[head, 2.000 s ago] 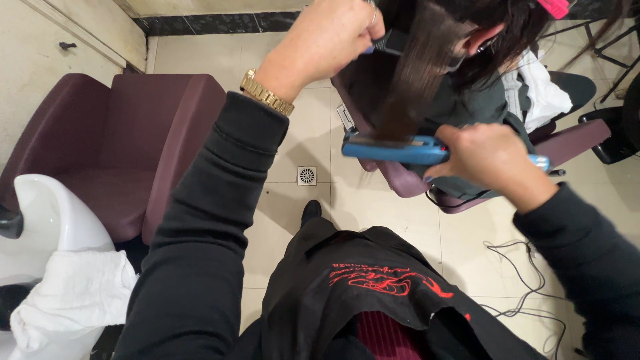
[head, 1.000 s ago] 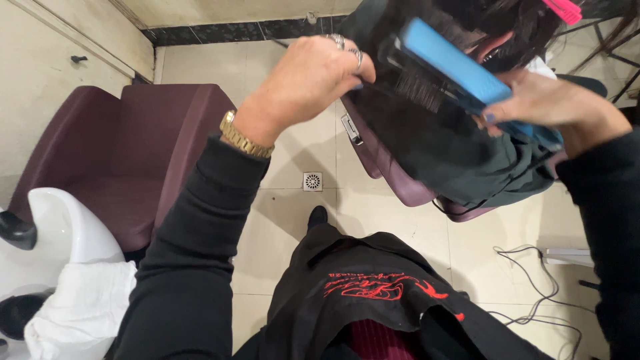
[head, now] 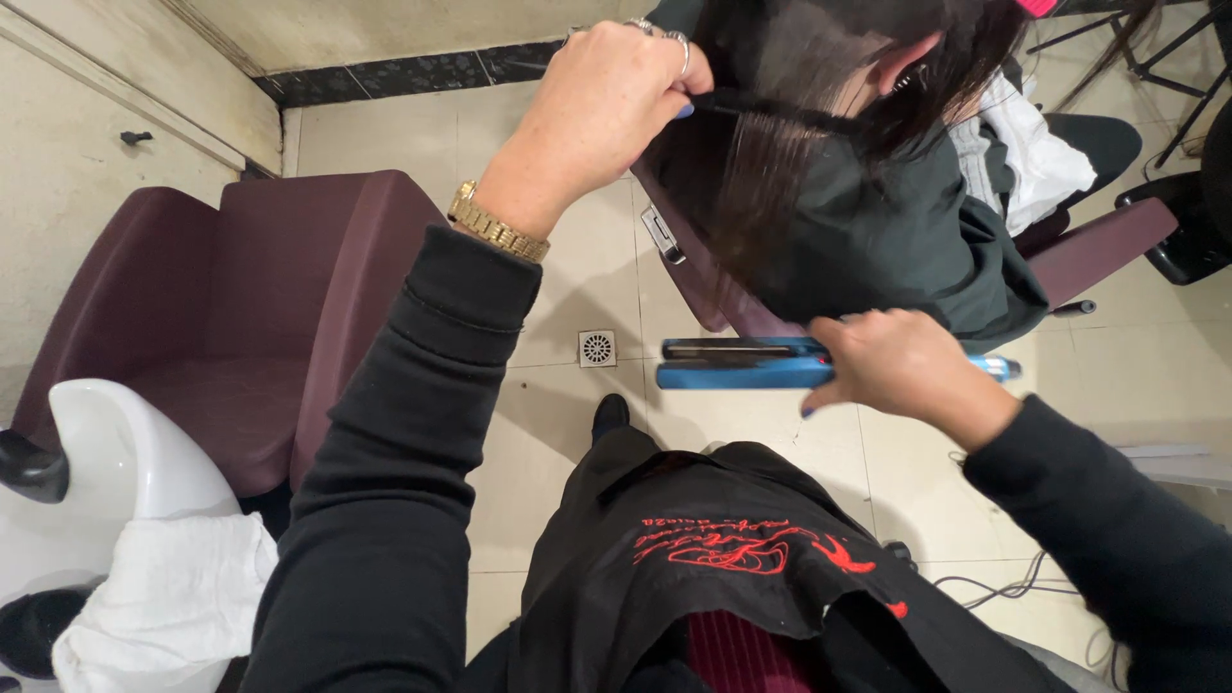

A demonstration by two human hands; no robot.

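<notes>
My left hand (head: pixel 602 111), with rings and a gold watch at the wrist, grips a dark comb (head: pixel 770 108) that runs across a seated person's long dark hair (head: pixel 760 192). The strands hang thin and straight below the comb. My right hand (head: pixel 895 366) holds a blue hair straightener (head: pixel 741 375) level, below the ends of the hair and apart from them. A narrow gap shows between its two plates. The person wears a dark cape (head: pixel 866 241), and a pink clip (head: pixel 1038 8) shows at the top edge.
A maroon salon chair (head: pixel 260 289) stands at the left, beside a white wash basin (head: pixel 144 452) with a white towel (head: pixel 168 597) on its rim. The person sits in another maroon chair (head: pixel 1097 250). Cables (head: pixel 1030 582) lie on the tiled floor near a drain (head: pixel 597 348).
The straightener was around the hair two seconds ago and raised beside it one second ago. My right hand has since lowered it below the hair ends. The comb now lies across the strands.
</notes>
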